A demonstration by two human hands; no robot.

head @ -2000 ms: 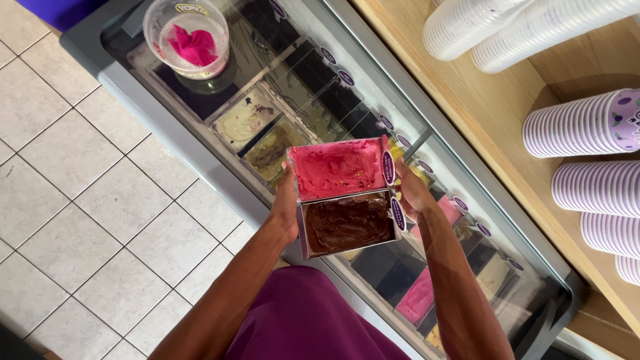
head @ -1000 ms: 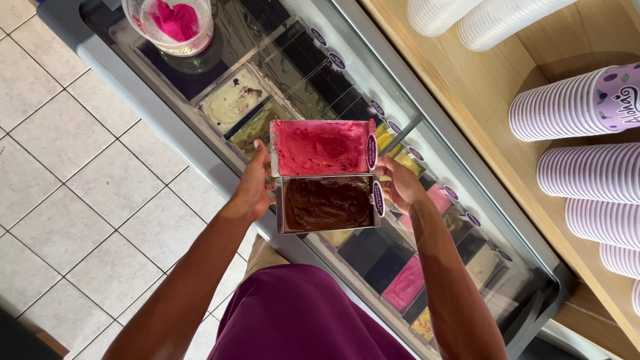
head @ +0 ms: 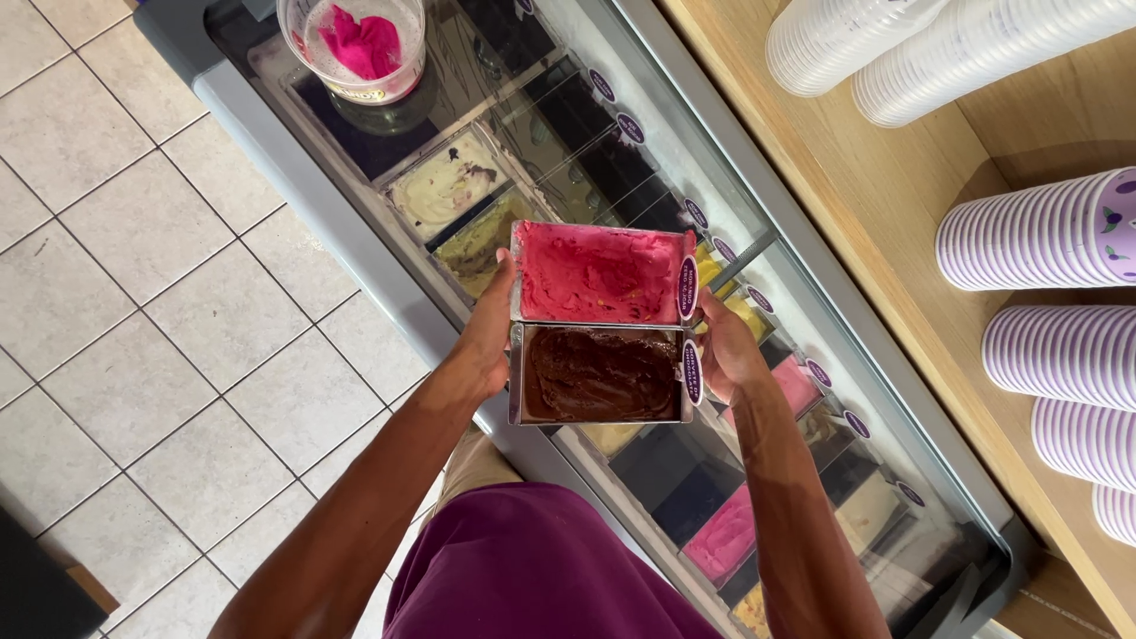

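Two rectangular metal ice cream pans are held side by side over the glass of a display freezer. The upper pan holds pink-red ice cream (head: 603, 273), the lower one dark chocolate ice cream (head: 605, 374). Each has an oval purple label at its right end. My left hand (head: 486, 342) grips the pans at their left ends, fingers partly hidden behind them. My right hand (head: 728, 346) holds their right ends near the labels. Under the glass, tubs of cream-coloured ice cream (head: 446, 184) and pink ice cream (head: 723, 532) show among others.
A clear plastic tub (head: 417, 53) with a pink cloth in cloudy liquid stands on the freezer's upper left. The freezer's grey frame (head: 311, 204) runs diagonally. On wooden shelving (head: 799, 160) at the right lie stacked clear cups (head: 808, 53) and purple-striped cups (head: 1012, 235).
Both hands keep hold of the two pans. The pans were slightly tilted two seconds ago and now lie straighter in the view.
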